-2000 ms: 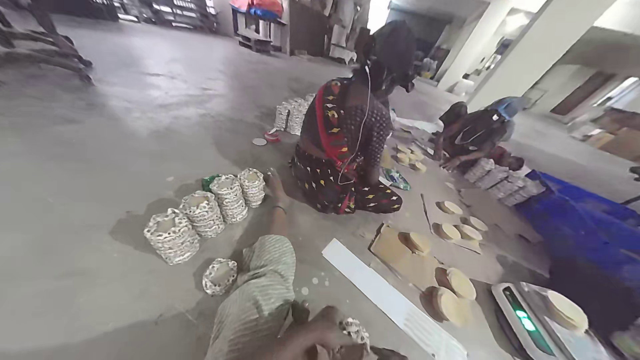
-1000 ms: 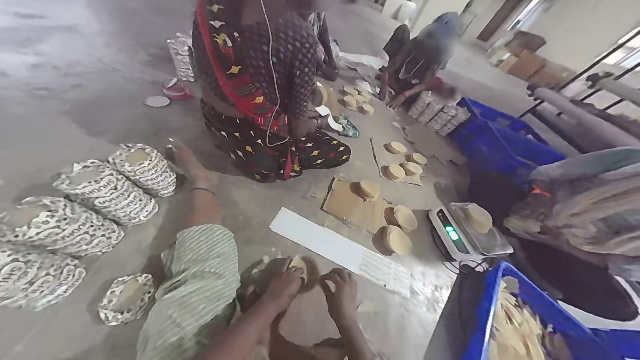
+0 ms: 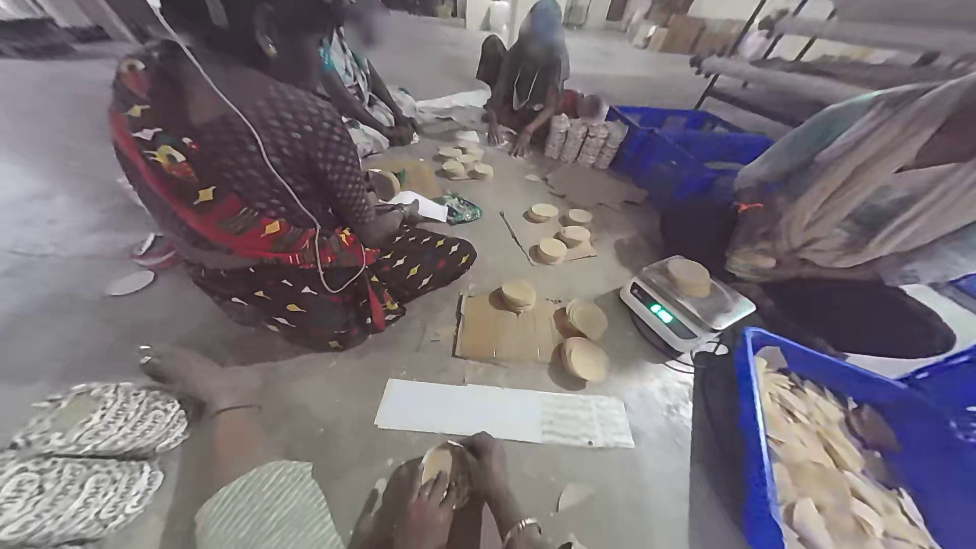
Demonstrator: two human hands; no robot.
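Low in the centre, my left hand (image 3: 431,499) spreads its fingers over a round tan stack of thin discs (image 3: 441,462). From the other side, my right hand (image 3: 486,459) grips the stack's edge; a bangle is on that wrist. A white strip (image 3: 465,409), with faint writing at its right end, lies just beyond my hands. Beyond the strip is a cardboard sheet (image 3: 503,328) with a disc stack (image 3: 518,294) on it, and more disc stacks (image 3: 585,358) at its right edge. The underside of the held stack is hidden.
White-patterned stacks (image 3: 99,419) lie left, past my outstretched foot. A seated person (image 3: 267,152) is at the left front, another person (image 3: 530,76) farther back. A digital scale (image 3: 671,305) holds a disc stack. At right are a draped person (image 3: 854,183) and a blue crate (image 3: 755,427) of loose tan pieces.
My hands now hold a round stack; two seconds ago a hand was by a small patterned piece at the bottom. The view has swung right, bringing in the crate.
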